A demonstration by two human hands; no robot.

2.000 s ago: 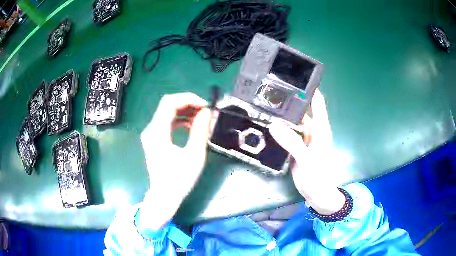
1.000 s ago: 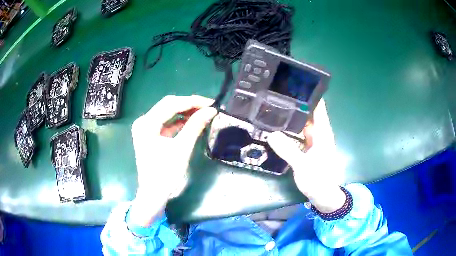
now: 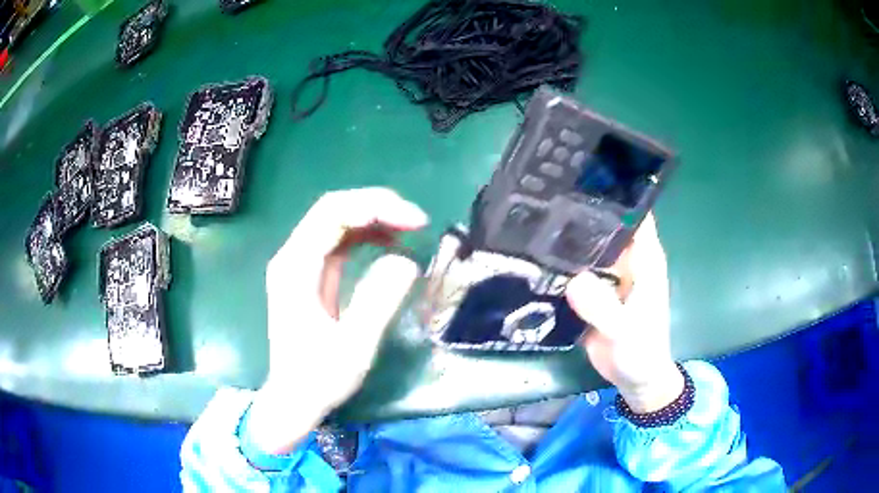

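Note:
The trail camera unit is open like a book. Its dark grey screen-side half (image 3: 569,188) is on top, with oval buttons and a small screen. Its back half (image 3: 506,308) is below, with a pale rim and a light hexagon ring. My right hand (image 3: 631,323) grips the unit at its right side near the hinge, thumb on the inside. My left hand (image 3: 337,298) is just left of the unit, thumb and fingers apart, holding nothing visible. A dark strand seems to lie along the unit's left edge by the hinge; blur hides its exact course.
A tangled pile of black sealing rings (image 3: 487,53) lies on the green bench (image 3: 752,212) behind the unit, one loop reaching left. Several mottled closed units (image 3: 220,144) lie at left. Another unit (image 3: 861,106) is at the far right edge. Blue floor shows beyond the bench.
My left fingers have come off the unit's left edge and opened. The unit and my right hand have shifted right in the view. The dark strand that stretched up toward the pile no longer shows there.

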